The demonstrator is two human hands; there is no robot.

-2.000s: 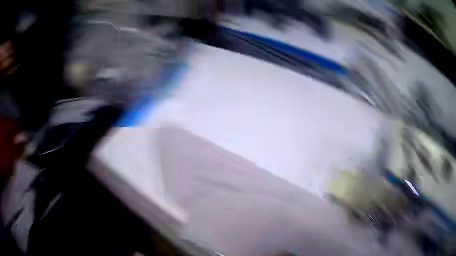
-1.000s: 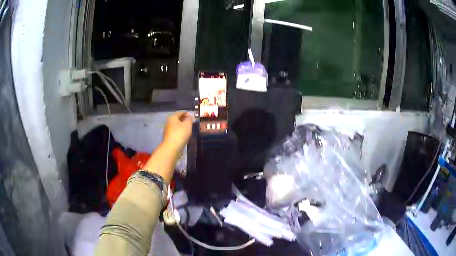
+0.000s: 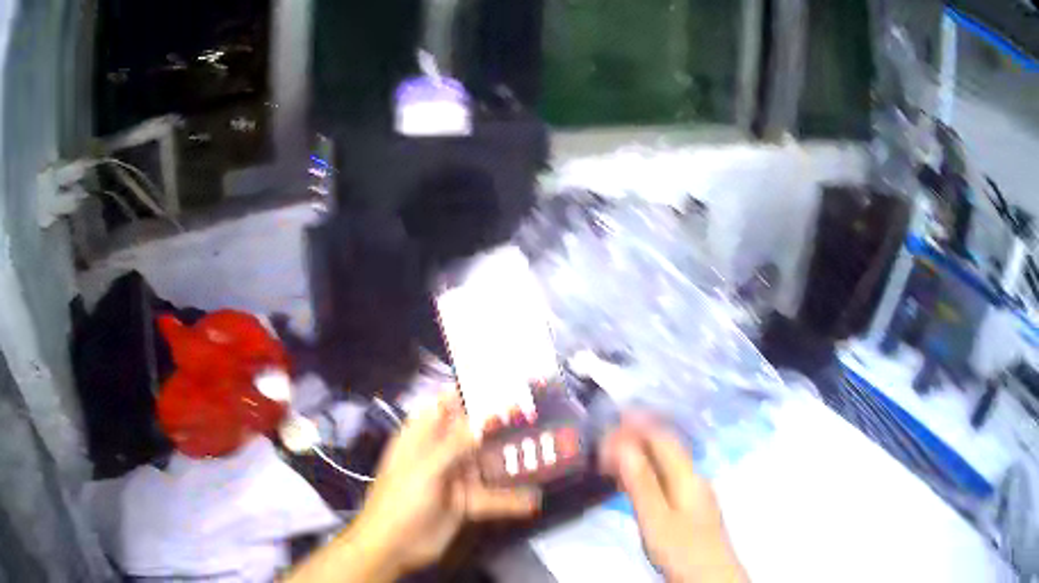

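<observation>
A smartphone with a bright, washed-out screen and small white icons near its lower end is in front of me, slightly tilted. My left hand grips its lower left side, thumb along the edge and fingers under the bottom. My right hand is raised just right of the phone's lower end, its fingertips blurred. I cannot tell whether it touches the phone.
Black speakers stand under the window behind the phone, with a purple-and-white item on top. A red plastic bag lies left, a clear crumpled bag behind right. The white machine table is at lower right.
The phone has come off its upright place by the speakers, down and closer to me, in my left hand. My right hand has come into view. The view has shifted right.
</observation>
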